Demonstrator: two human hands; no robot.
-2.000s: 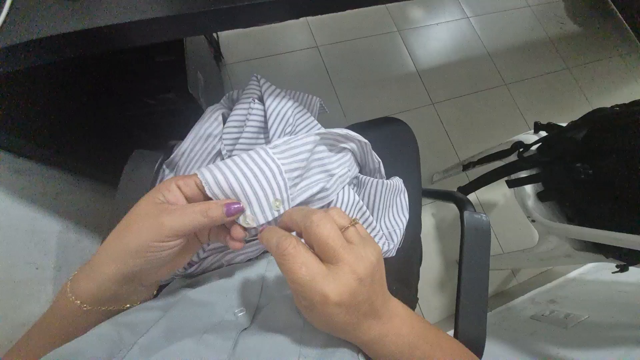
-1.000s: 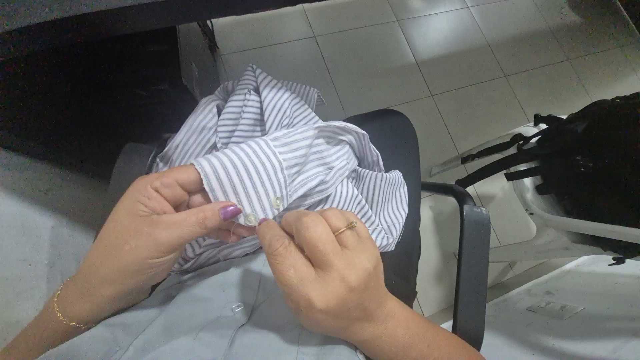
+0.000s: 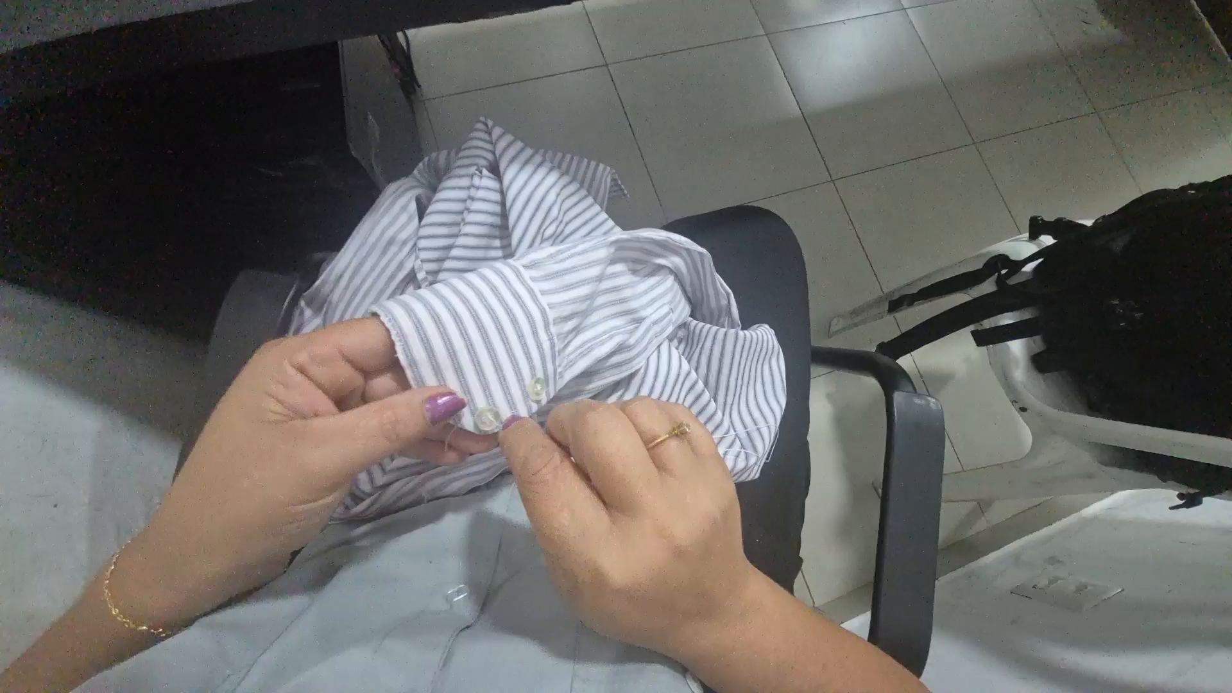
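Note:
A striped shirt (image 3: 616, 308) lies bunched over my lap and the chair seat. My left hand (image 3: 318, 423) grips its cuff (image 3: 472, 337) at the left edge, thumb on top and fingers underneath. Two buttons show on the cuff: one (image 3: 488, 420) beside my left thumbnail, the other (image 3: 537, 389) a little up and to the right. My right hand (image 3: 626, 500), with a ring on one finger, pinches at the cuff's lower edge, its thumb tip beside the lower button. Whether a needle or thread is between those fingertips cannot be made out.
A black chair armrest (image 3: 905, 481) rises at the right. Beyond it, a black backpack (image 3: 1145, 337) rests on a white plastic chair (image 3: 1011, 395). A dark desk edge (image 3: 241, 24) crosses the upper left. Pale floor tiles (image 3: 712, 115) lie behind the shirt.

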